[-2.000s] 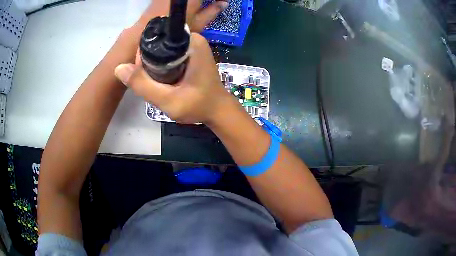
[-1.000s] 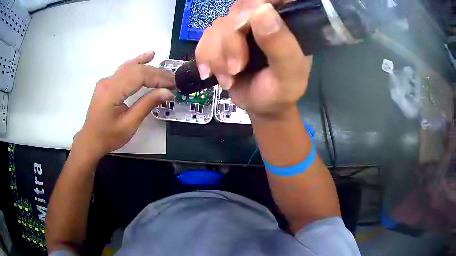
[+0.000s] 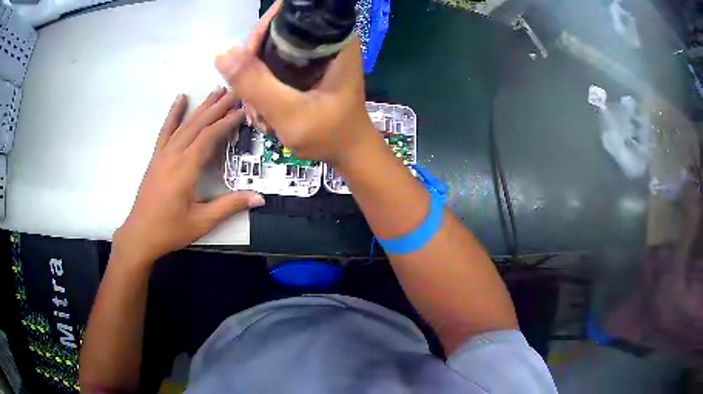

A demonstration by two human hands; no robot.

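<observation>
Two white housings lie side by side on the dark green mat. The left housing (image 3: 276,185) holds a green circuit board (image 3: 297,159) with a small yellow block. The right housing (image 3: 401,115) is partly hidden by my right wrist. My right hand (image 3: 312,115) is closed around the thick black electric screwdriver (image 3: 308,46), held upright above the left housing; its tip is hidden. My left hand (image 3: 181,173) lies at the left side of the left housing, fingers spread, thumb near its lower left corner. I see nothing held in it.
The blue screw tray (image 3: 375,35) is partly hidden behind the screwdriver. A whitish board (image 3: 92,100) lies at left, with perforated white panels (image 3: 17,38) at its far left. A black cord (image 3: 499,169) crosses the mat at right, near crumpled clear plastic (image 3: 624,146).
My right hand has moved left and turned the screwdriver from slanted to upright. My left hand has drawn back from the board, its fingers spreading by the housing's left side.
</observation>
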